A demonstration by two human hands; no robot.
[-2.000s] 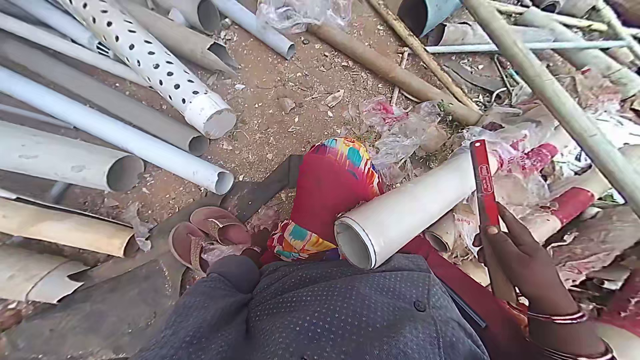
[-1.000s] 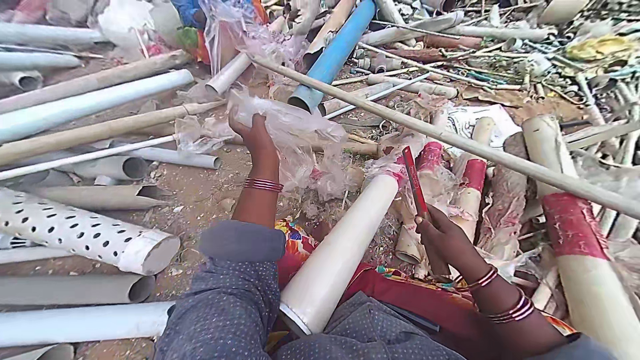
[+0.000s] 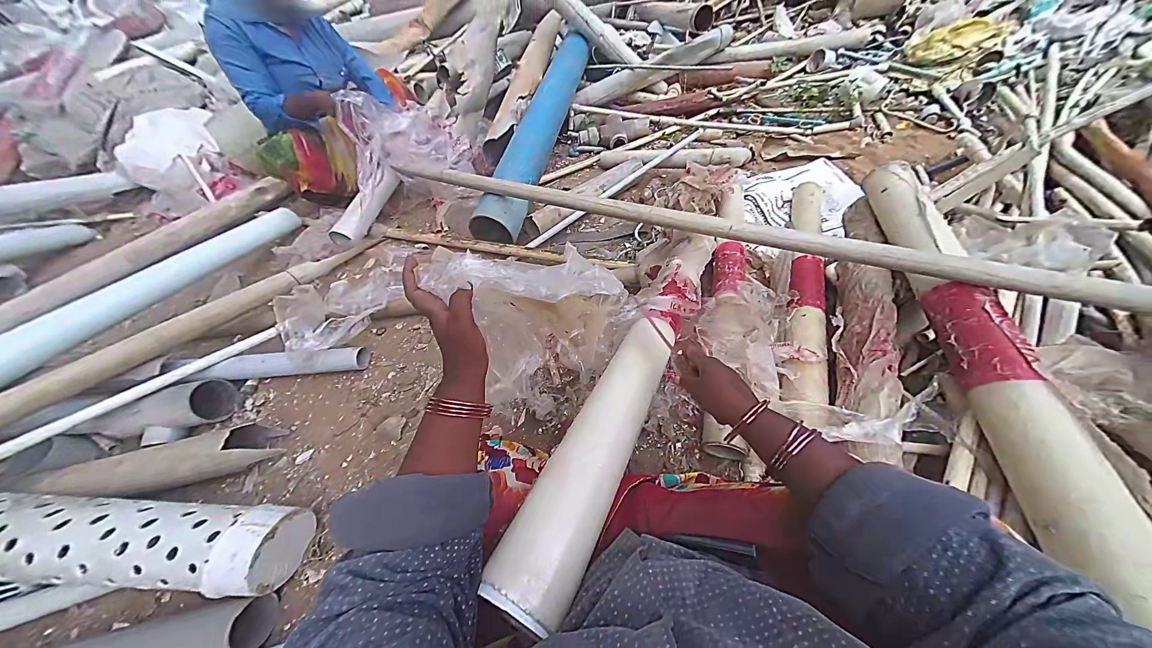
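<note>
A cream pipe [image 3: 580, 477] lies slanted across my lap, its near end open and its far part wrapped in a red band [image 3: 675, 301] and torn clear plastic film [image 3: 540, 297]. My left hand [image 3: 450, 328] is raised left of the pipe, fingers apart, against the film; whether it touches the film is unclear. Close to the pipe's right side, by the red band, is my right hand [image 3: 711, 378] with curled fingers. What it holds is not clear; no red tool can be made out there.
A long pole [image 3: 765, 236] crosses beyond the hands. More red-banded pipes [image 3: 981, 333] lie at right. At left are a perforated white pipe [image 3: 135, 544] and a pale blue pipe [image 3: 153, 292]. Beyond the film lies a blue pipe [image 3: 531, 135]. Another person [image 3: 279, 72] sits at upper left, handling plastic.
My left hand, out of sight two seconds ago, is raised by the film. The red tool upright in my right hand in both earlier frames no longer shows. The view has swung upward.
</note>
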